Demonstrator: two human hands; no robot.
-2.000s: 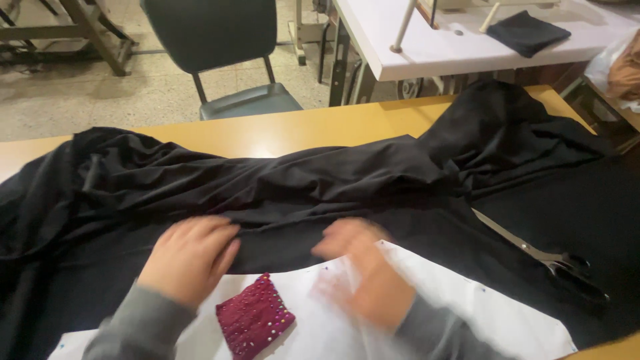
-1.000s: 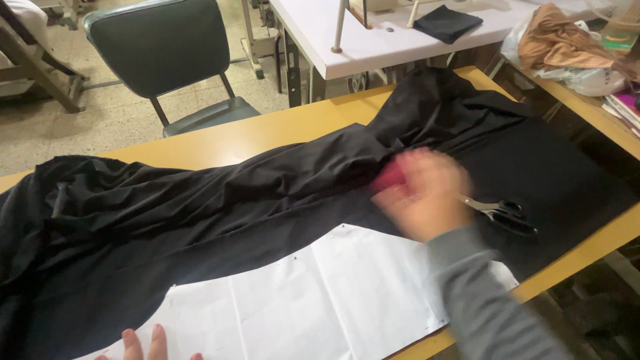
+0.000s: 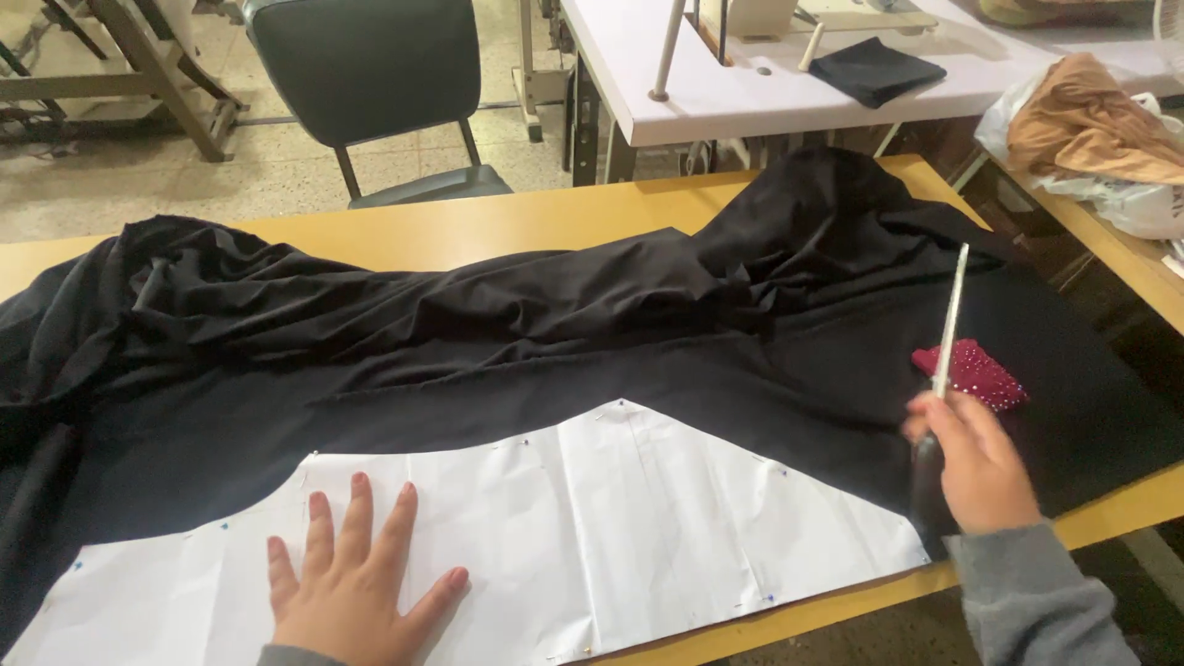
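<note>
A white paper pattern piece [image 3: 684, 518] is pinned with several pins onto black fabric [image 3: 555, 324] on a yellow table. My left hand [image 3: 356, 573] lies flat on the paper at lower left, fingers spread. At the right, my right hand [image 3: 985, 458] holds fabric scissors [image 3: 951, 324] by their dark handles, blades pointing up and looking closed. Just behind the blades, a dark red pincushion-like piece with shiny pinheads [image 3: 985, 375] rests on the black fabric.
Beyond the yellow table [image 3: 555, 217] stand a dark chair [image 3: 370, 74] and a white sewing-machine table [image 3: 684, 116] bearing a folded black cloth [image 3: 874, 69]. Brown cloth in a plastic bag [image 3: 1096, 139] sits at upper right. Bunched fabric runs along the table's far side.
My right hand has let go of the red piece, which now lies on the black fabric, and has picked up the scissors that lay there. My left hand has moved further onto the paper.
</note>
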